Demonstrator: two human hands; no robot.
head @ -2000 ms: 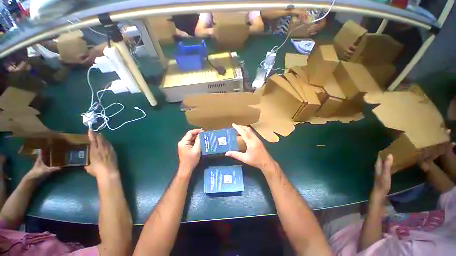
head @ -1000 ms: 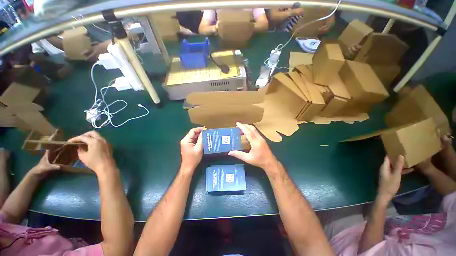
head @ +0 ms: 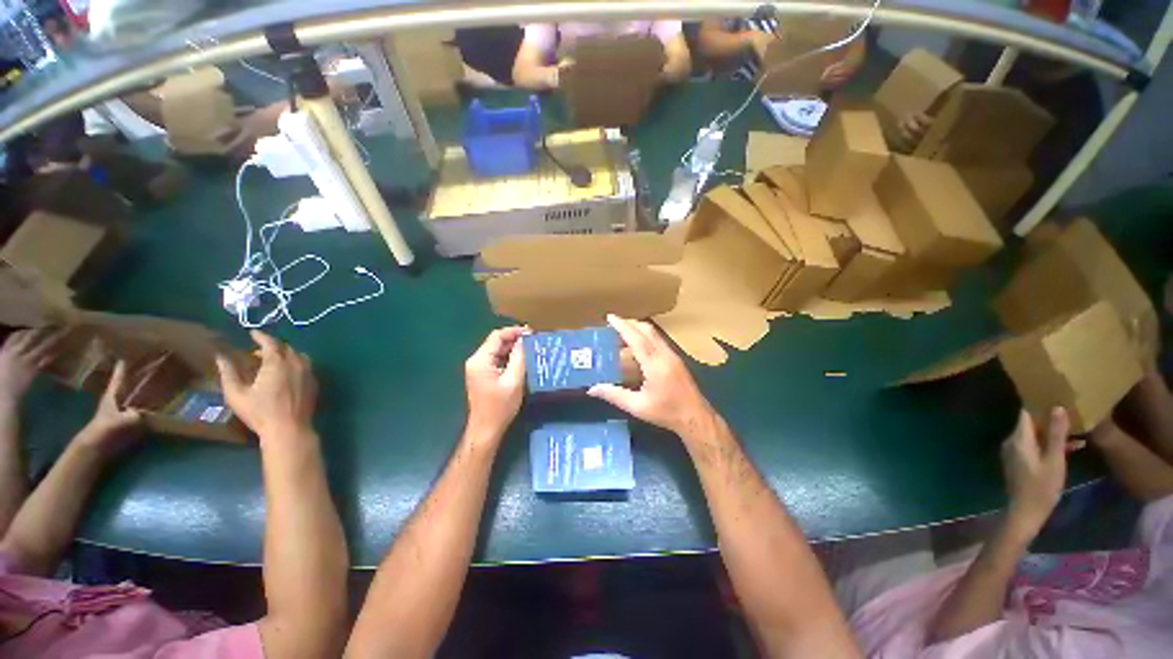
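A blue printed card (head: pixel 574 359) with white text and a white square code is held flat between my two hands, over the near middle of the table. My left hand (head: pixel 499 380) grips its left edge. My right hand (head: pixel 660 382) grips its right edge, with a bit of brown cardboard showing beside the card. A second blue card (head: pixel 581 457) lies on the green table just below. A brown mailer box's lid (head: pixel 585 274) stands open behind my hands; its tray is mostly hidden by the card and my hands.
A heap of brown cartons (head: pixel 823 232) lies right of centre. Behind stand an equipment box (head: pixel 527 206) and a blue plastic holder (head: pixel 503 134). A white cable (head: pixel 302 290) and an upright pole are at left. The left neighbour handles an open box (head: pixel 193 409); the right neighbour a carton (head: pixel 1074 367).
My hands and the held card stay almost in place. The left neighbour's box is turned and more open, with a blue card showing. The right neighbour's carton has been turned and folded.
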